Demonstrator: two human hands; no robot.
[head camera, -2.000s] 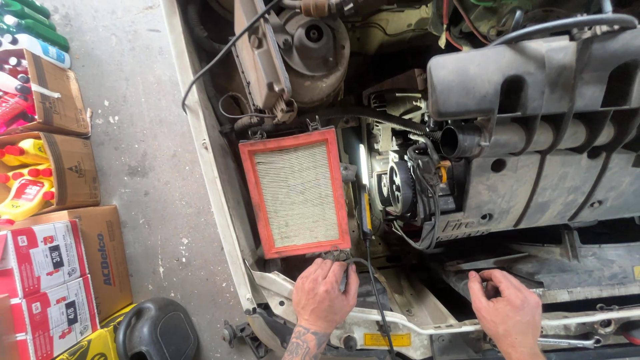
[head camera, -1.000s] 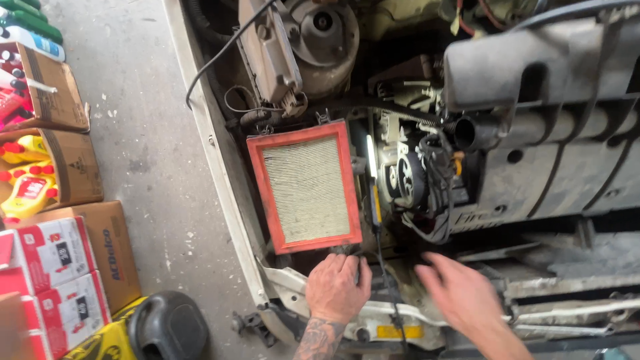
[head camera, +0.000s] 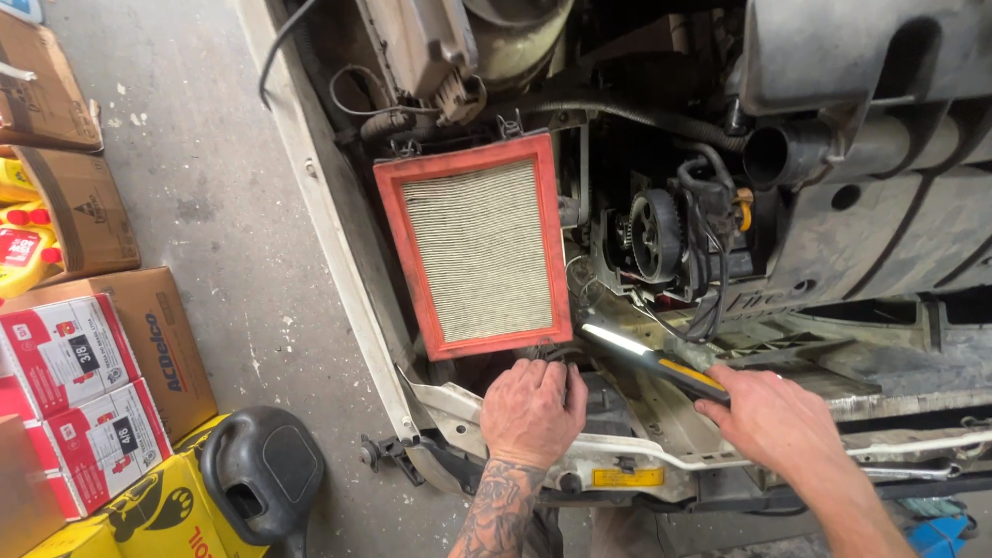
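Observation:
A pleated engine air filter (head camera: 480, 248) with a red rubber rim lies in its housing in the engine bay. My left hand (head camera: 533, 411) is at the filter's lower edge, its fingers curled near a wire clip (head camera: 549, 347); what the fingertips grip is hidden. In my right hand (head camera: 763, 415) is a slim inspection light (head camera: 655, 363), lit at its far end and pointing left toward the filter's lower right corner. Above the light, a toothed pulley (head camera: 656, 235) shows beside the engine. Two more wire clips (head camera: 508, 124) stand at the filter's upper edge.
A dark engine cover (head camera: 891, 225) with an open round duct (head camera: 775, 155) fills the right. The fender edge (head camera: 333, 248) runs down the left side. A wrench (head camera: 907, 471) lies on the front crossmember. Cardboard boxes (head camera: 167, 341) and a black plastic jug (head camera: 267, 473) stand on the floor at left.
My right hand has taken hold of the inspection light, which earlier stood upright beside the filter, and tilted it. My left hand remains at the filter's lower edge. The view has moved closer.

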